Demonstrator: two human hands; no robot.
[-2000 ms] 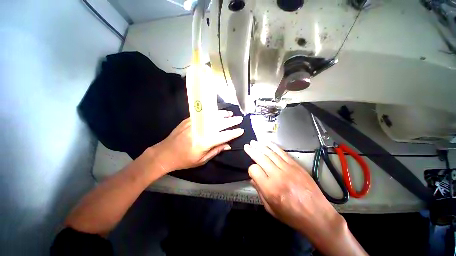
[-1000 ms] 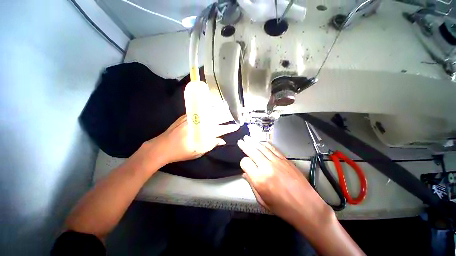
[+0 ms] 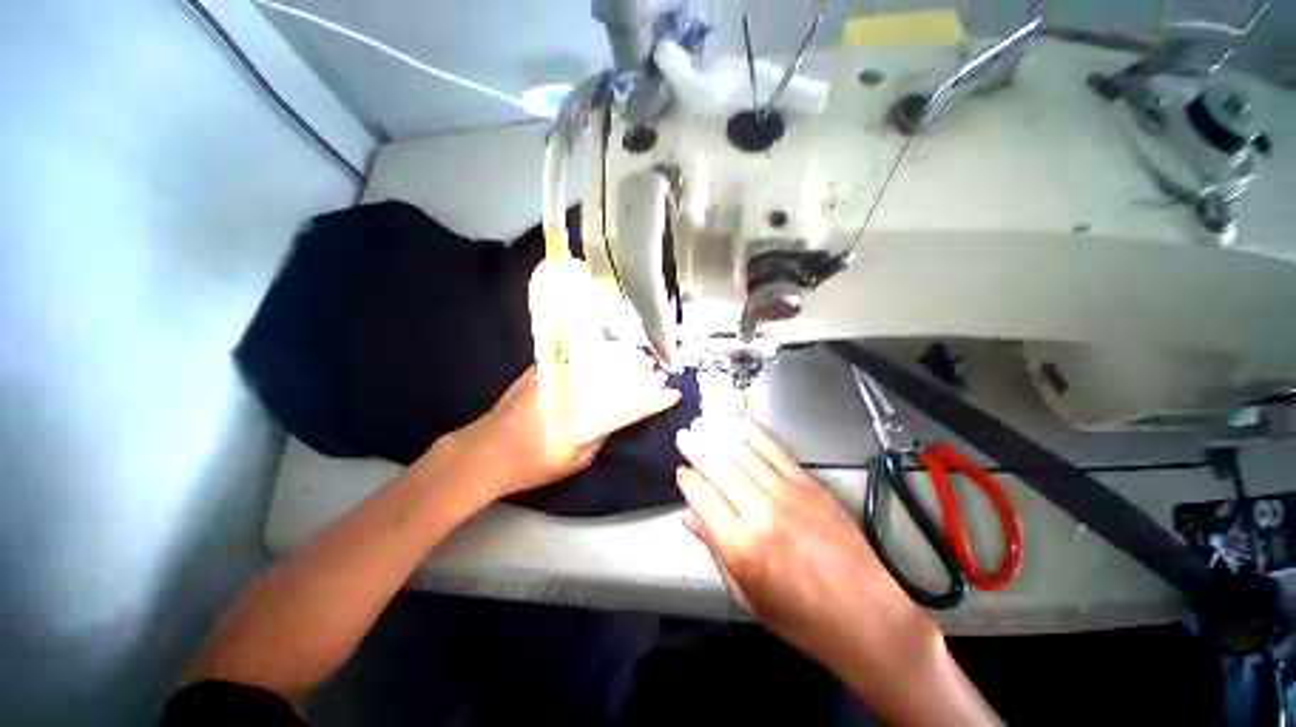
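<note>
A black garment piece (image 3: 384, 334) lies bunched on the table left of the needle, its right edge near the presser foot (image 3: 739, 362) of the cream-white sewing machine (image 3: 981, 213). My left hand (image 3: 547, 426) lies flat on the cloth, fingers pointing to the needle, partly hidden by the bright yellowish lamp (image 3: 559, 348). My right hand (image 3: 753, 497) rests with its fingertips at the cloth's right edge, just in front of the foot. Glare blurs the fingertips of both hands. Neither hand visibly grips the cloth.
Scissors (image 3: 972, 518) with one red and one black handle loop lie right of my right hand. A black band (image 3: 1030, 469) runs diagonally from near the foot to a dark holder (image 3: 1244, 604) at the table's front right. A pale wall (image 3: 128, 284) stands at left.
The view has shifted, showing more of the machine's top. Both hands stay at the cloth near the foot. Less cloth shows in front of my left hand, and its fingers are closer together.
</note>
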